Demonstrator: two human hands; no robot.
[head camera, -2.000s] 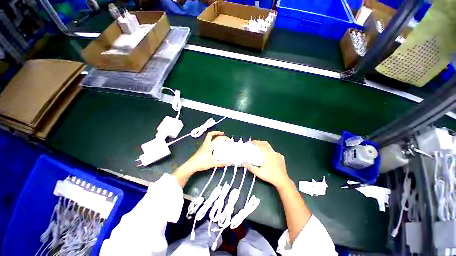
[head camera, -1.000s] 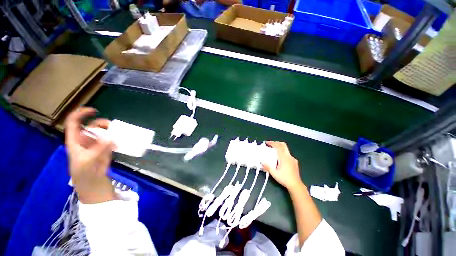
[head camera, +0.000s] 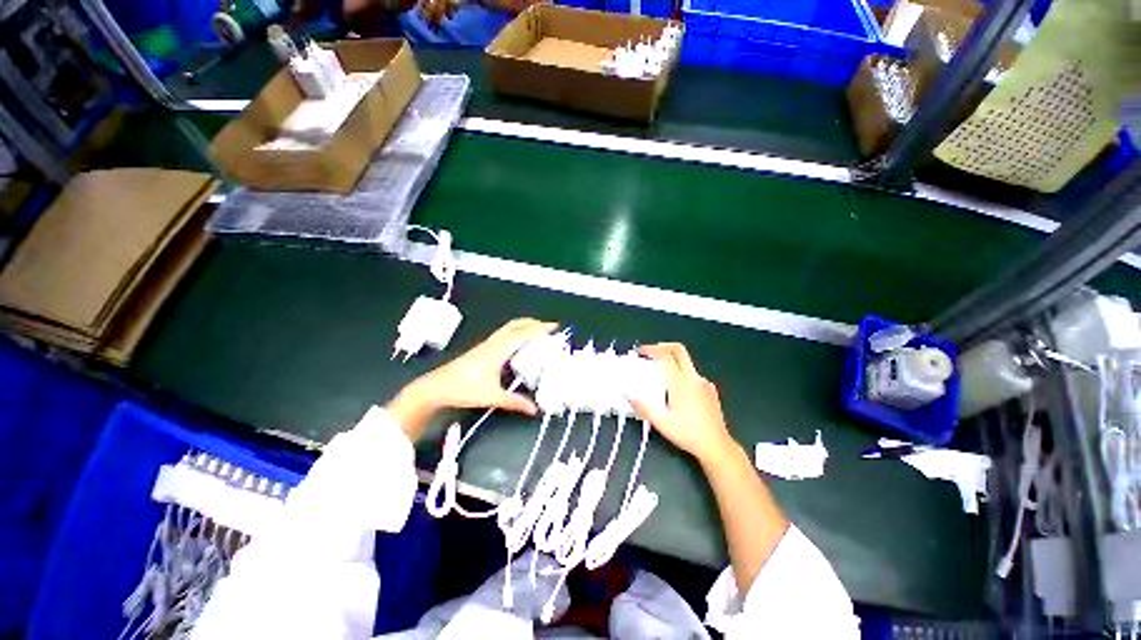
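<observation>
A row of several white power adapters (head camera: 588, 380) stands side by side over the green bench, pins pointing away. My left hand (head camera: 486, 365) holds one more adapter (head camera: 536, 359), slightly tilted, at the row's left end. My right hand (head camera: 682, 403) grips the row's right end. Bundled white output cords (head camera: 569, 506) hang from the adapters toward my lap. A single loose adapter (head camera: 428, 324) lies on the bench to the left, its cord running up to the metal strip.
Cardboard cartons (head camera: 375, 115) stand beyond; the left one is on a clear plastic tray (head camera: 294, 215). Cardboard sheets (head camera: 106, 244) lie left. A blue tote (head camera: 94, 500) holds adapters at lower left. A small blue box (head camera: 857, 398) with a white bottle (head camera: 910, 375) and white scraps (head camera: 791, 458) are right.
My left hand has moved from the far left back to the row, bringing an adapter with its cord. One adapter remains at the left where two lay. My right hand stays on the row.
</observation>
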